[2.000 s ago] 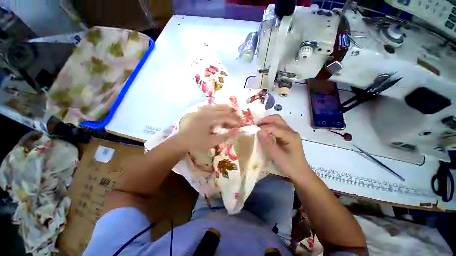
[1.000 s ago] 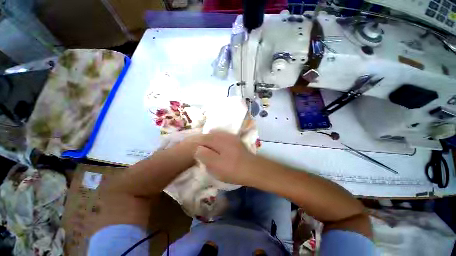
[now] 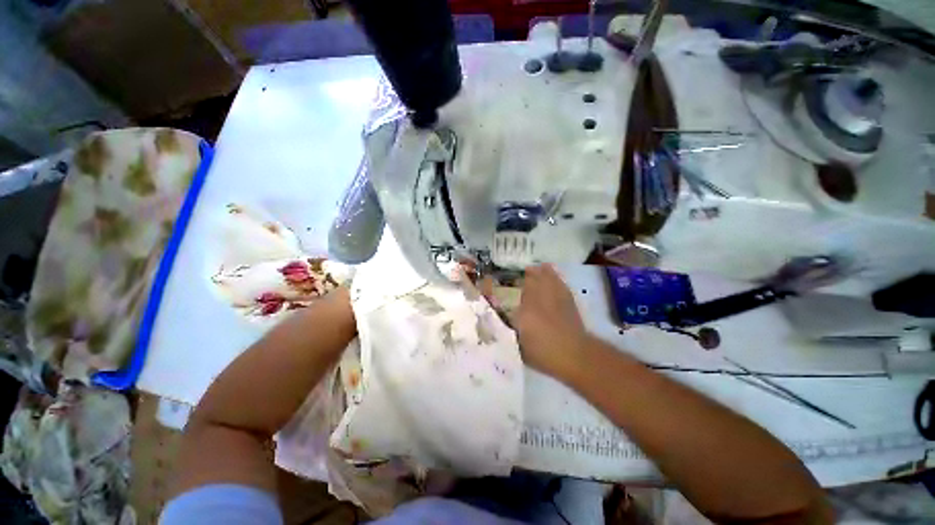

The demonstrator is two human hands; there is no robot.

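The cream floral garment piece [image 3: 436, 359] hangs over the table's front edge, its upper edge under the head of the white sewing machine [image 3: 543, 123]. A part with red flowers [image 3: 292, 287] lies to the left on the tabletop. My left forearm reaches under the cloth; the cloth hides most of my left hand, and its grip cannot be seen. My right hand [image 3: 549, 318] is at the cloth's right edge, fingers closed on it close to the needle area. The machine head partly hides the fingertips and the needle.
A smartphone [image 3: 651, 295] lies right of the needle area, with black snips [image 3: 733, 306] beside it. Tweezers [image 3: 789, 393] lie further right, and scissors [image 3: 926, 410] show at the right rim. A blotched fabric bundle [image 3: 108, 236] lies at left by a blue edge [image 3: 169, 272].
The view has moved closer to the machine. The garment piece has been turned and spread under the machine head. My hands, crossed a second ago, are now apart, the right one beside the needle area.
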